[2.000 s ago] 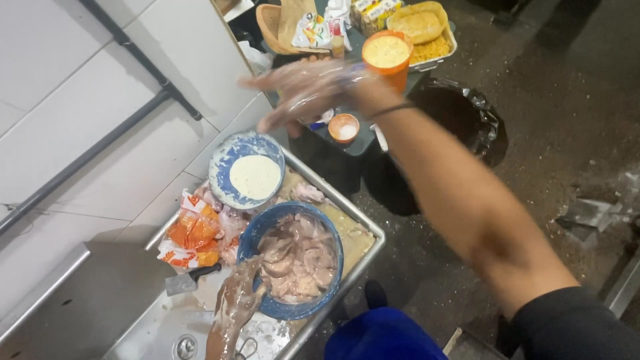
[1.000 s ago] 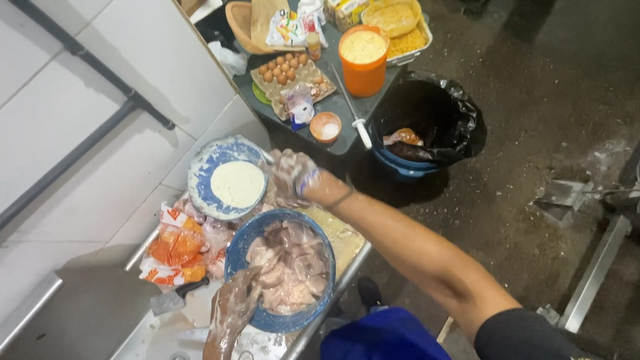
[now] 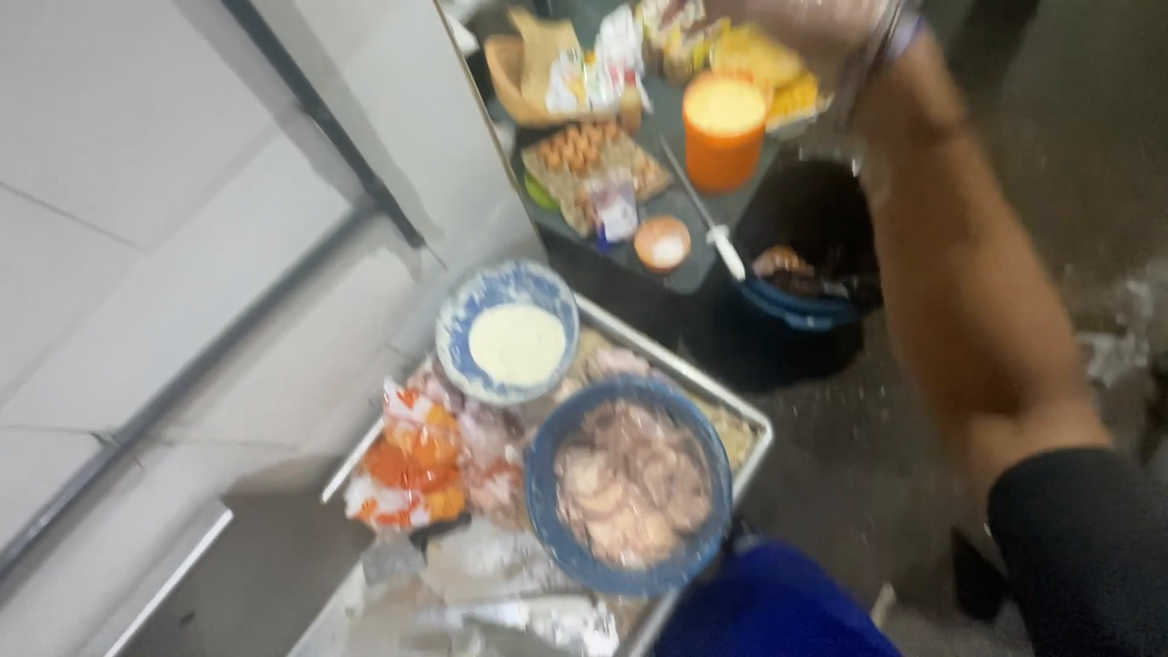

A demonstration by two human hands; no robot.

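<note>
My right hand (image 3: 808, 27) is raised at the top edge, blurred and partly cut off, over the far end of the dark table. Whether it holds anything cannot be told. My left hand is out of view. A blue bowl (image 3: 538, 511) of wet, pale raw meat pieces (image 3: 634, 484) stands on the metal-rimmed counter. Up and left of it, a smeared blue bowl (image 3: 452, 338) holds white powder or batter (image 3: 517, 344). An orange and white plastic bag (image 3: 411, 465) lies left of the meat bowl.
On the dark table are an orange container (image 3: 724, 137), eggs in a carton (image 3: 579, 146), a small bowl (image 3: 662, 244) and a white-handled sharpening steel (image 3: 725, 251). A black-lined bin (image 3: 803, 310) stands beside it. A tiled wall (image 3: 182, 274) borders the left.
My right hand has moved from beside the white-filled bowl up to the top edge. My left hand, earlier at the meat bowl's left side, has left the view.
</note>
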